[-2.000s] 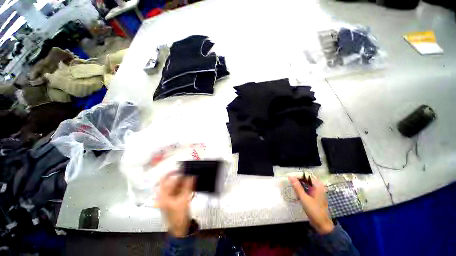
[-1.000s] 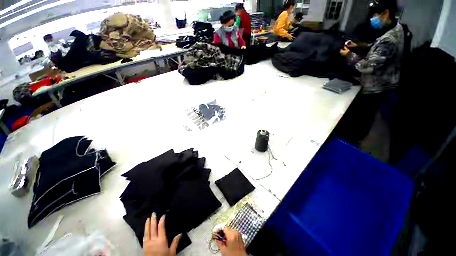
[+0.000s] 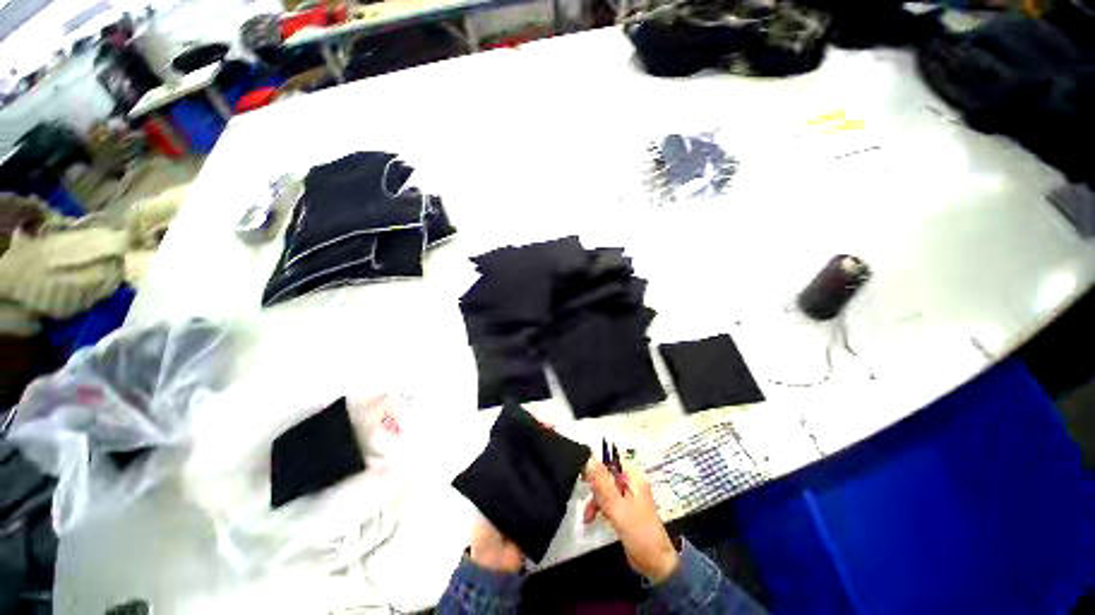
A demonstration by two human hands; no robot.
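Observation:
A black pocket piece (image 3: 524,481) is in my left hand (image 3: 496,547), which lies mostly under the cloth near the table's front edge. My right hand (image 3: 627,514) holds small dark thread snips (image 3: 612,458), tips pointing up, its fingers at the cloth's right corner. The pile of pocket pieces (image 3: 558,324) lies just beyond my hands. One single black square lies to the right of the pile, and another black square (image 3: 317,453) lies on the white plastic bag (image 3: 240,505) at left. Any needle is too small to see.
A gridded sheet (image 3: 708,469) lies at the front edge. The dark thread cone (image 3: 833,287) is at right with loose thread. Cut garment panels (image 3: 360,228) are at upper left, a clear packet (image 3: 693,166) beyond the pile. A blue bin (image 3: 925,493) is below right.
The view has swung left and down. My left hand has left the pile and now holds a black piece in front of me. A black square now lies on the white bag, where my left hand carried one earlier.

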